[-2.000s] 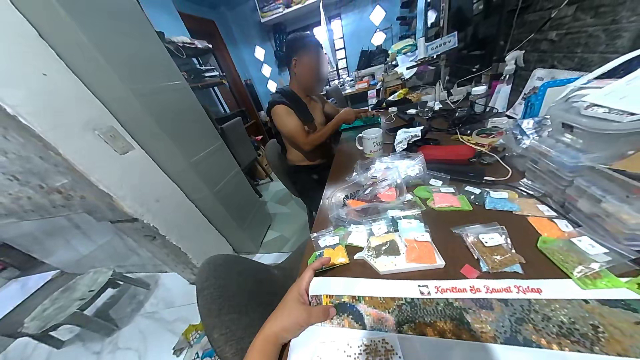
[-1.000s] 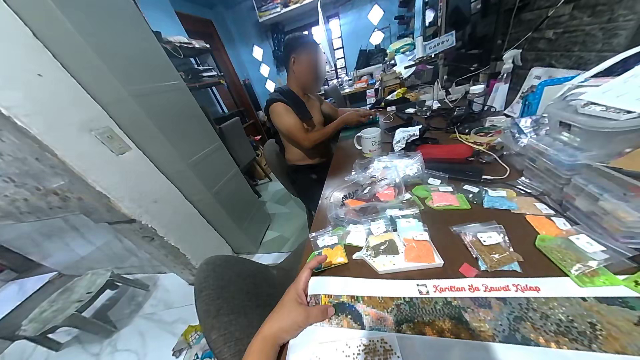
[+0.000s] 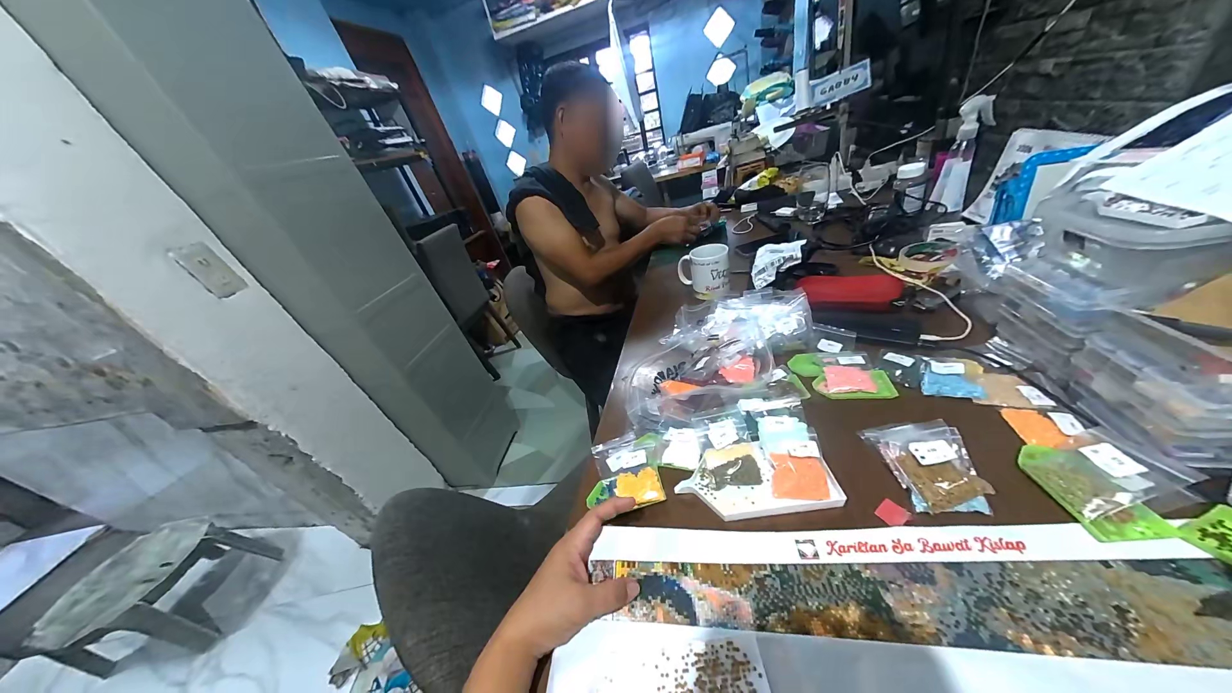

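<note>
My left hand (image 3: 568, 587) rests at the left edge of a diamond painting canvas (image 3: 866, 602), its thumb on the picture and its index finger reaching up beside a small bag of yellow beads (image 3: 638, 484). Loose brown beads (image 3: 707, 666) lie on white paper just below the picture. Beyond the canvas, a white tray (image 3: 760, 502) has bags of dark and orange beads on it. To its right lie a bag of brown beads (image 3: 938, 472) and a pink square piece (image 3: 891, 512). My right hand is out of view.
Small bead bags, green trays (image 3: 1083, 500) and stacked clear plastic boxes (image 3: 1145, 375) fill the right side. A white mug (image 3: 707, 270), a red case (image 3: 850, 291) and cables lie farther back. Another person (image 3: 587, 212) sits at the table's far left; a grey chair (image 3: 443, 587) stands near my left hand.
</note>
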